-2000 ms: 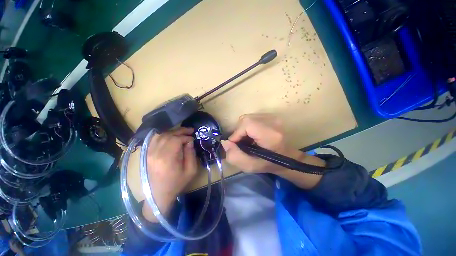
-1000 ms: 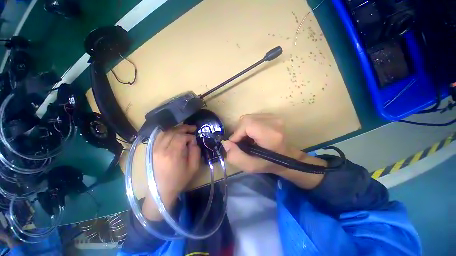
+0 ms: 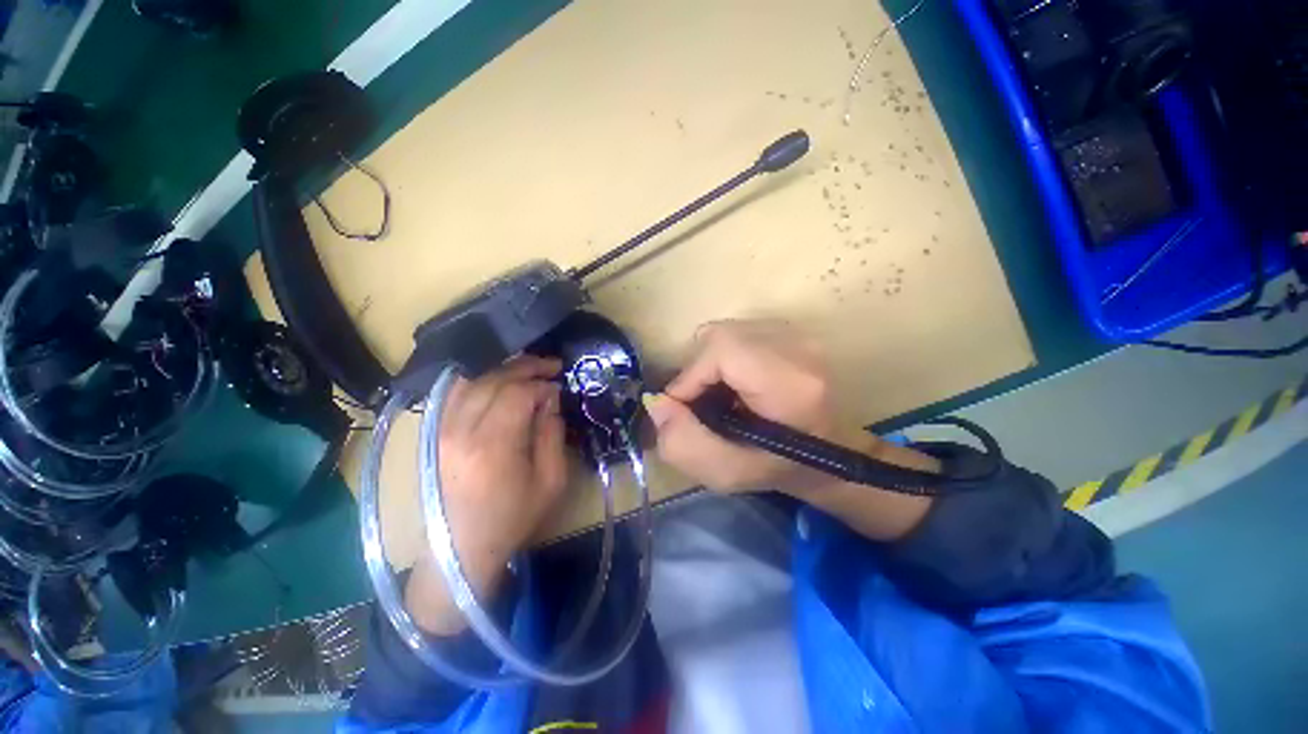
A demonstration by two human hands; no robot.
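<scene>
A round black open ear cup point(image 3: 597, 376) with a shiny silver centre lies at the board's near edge. My left hand point(image 3: 502, 452) holds its left side, with the fingertips at the rim. My right hand point(image 3: 746, 409) grips the soldering iron point(image 3: 803, 452) like a pen at the cup's right side; its tip is too small to make out. The iron's black cord loops over the wrist. Clear headband hoops point(image 3: 438, 538) curve from the cup over my left wrist to a second black ear cup point(image 3: 502, 318). The boom microphone point(image 3: 782, 151) points up and right.
The tan board point(image 3: 732, 72) carries tiny specks at its upper right. A headset with a black headband pad point(image 3: 304, 287) lies across its left edge. More headsets with clear hoops point(image 3: 101, 459) crowd the left. A blue tray point(image 3: 1133, 294) with dark items stands at the upper right.
Over the last two seconds the headset and boom have shifted slightly right. My right hand and the iron have moved slightly right against the cup since one second ago.
</scene>
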